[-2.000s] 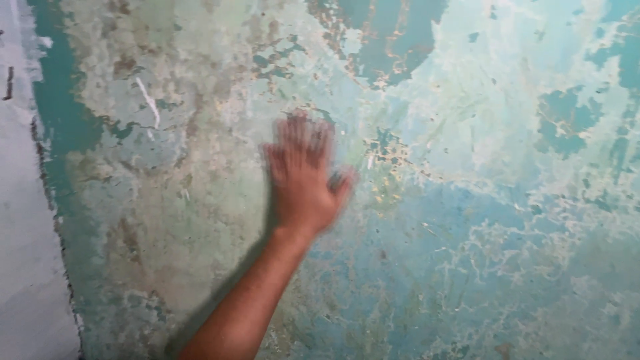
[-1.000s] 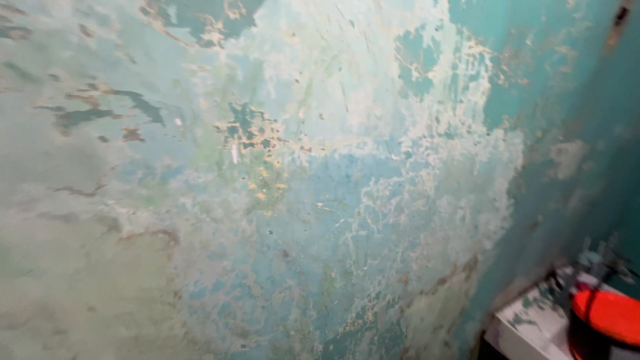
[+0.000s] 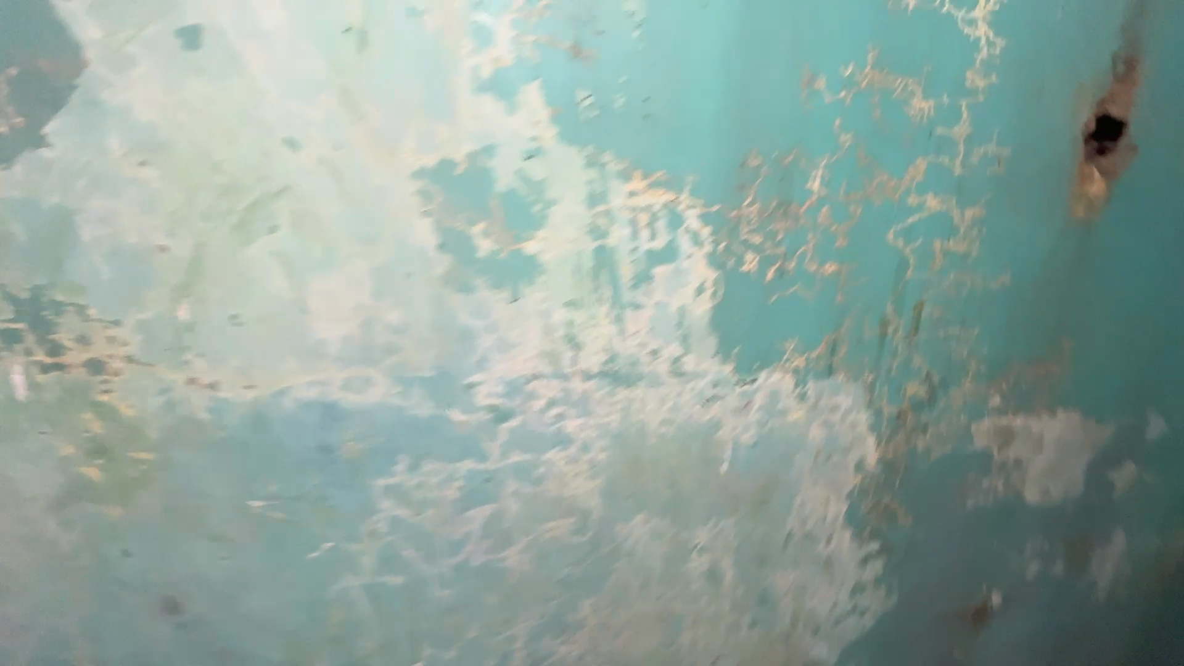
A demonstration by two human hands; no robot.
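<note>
Neither my left hand nor my right hand is in the frame. A wall with worn, peeling paint [image 3: 555, 444] fills the whole view. Turquoise paint [image 3: 721, 102] covers its upper right part, broken by thin pale and orange-brown flaked lines. Toward the left and centre the surface is a patchy pale green and white, with a dull blue area [image 3: 305, 453] lower down.
A dark hole with a brown, chipped edge [image 3: 1105, 134] is at the upper right. Below it lies a pale bare patch [image 3: 1045, 453], and a small brown damaged spot [image 3: 980, 610] shows near the lower right.
The hand that was against the wall two seconds ago is out of view. The view has swung right, and the orange-red object at the lower right one second ago no longer shows.
</note>
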